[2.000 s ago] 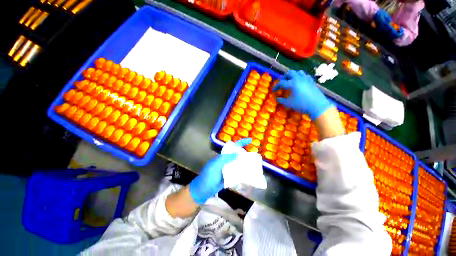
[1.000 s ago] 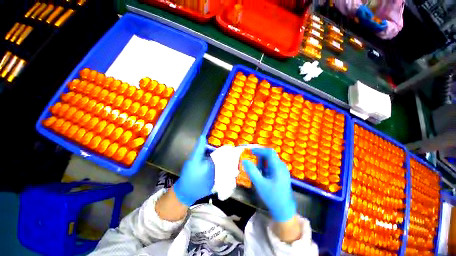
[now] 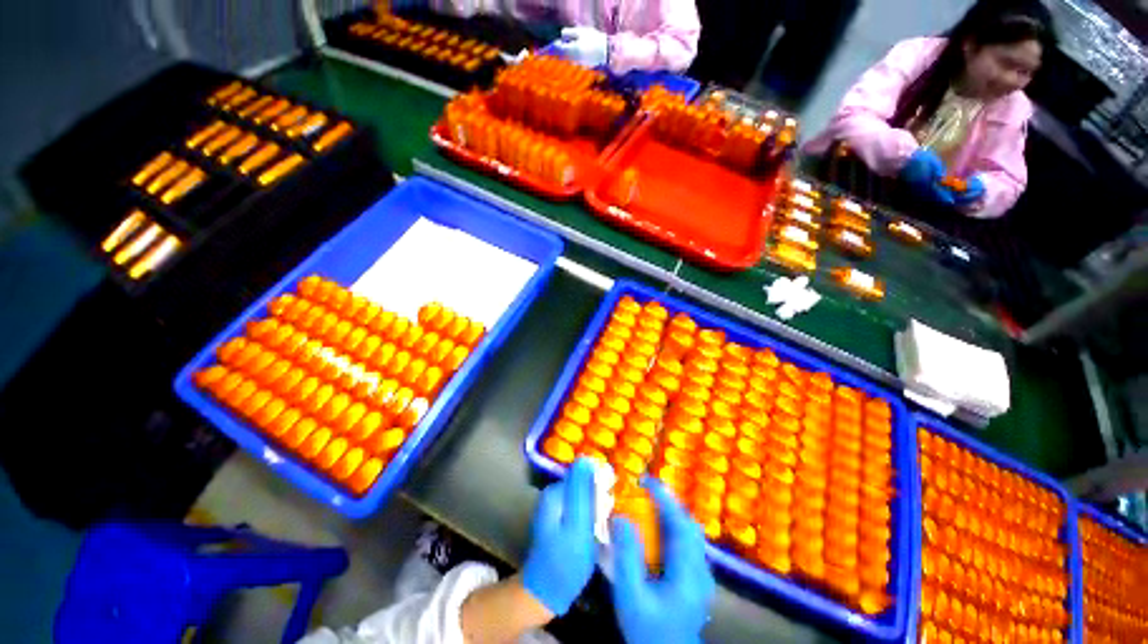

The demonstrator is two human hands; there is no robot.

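My left hand (image 3: 562, 538), in a blue glove, holds a white cloth (image 3: 603, 499), mostly hidden between the hands. My right hand (image 3: 665, 576), also blue-gloved, holds one orange part (image 3: 638, 522) against the cloth, over the near edge of the main tray. The blue main tray (image 3: 544, 424) is full of rows of orange parts. The blue left tray (image 3: 535, 239) holds rows of orange parts at its near end and a white sheet (image 3: 443, 271) at its far end.
Blue right-hand trays (image 3: 1073, 554) hold orange rows. Across the bench are red trays (image 3: 686, 208), a crumpled wipe (image 3: 791, 296), a stack of wipes (image 3: 953, 369) and loose parts (image 3: 851, 227). A black rack (image 3: 208, 227) stands far left, a blue stool (image 3: 139, 585) below. Two people in pink (image 3: 881, 94) work beyond.
My right hand has come back from the main tray and holds an orange part at the cloth. The view has tilted up, so the trays sit lower and the people show more.
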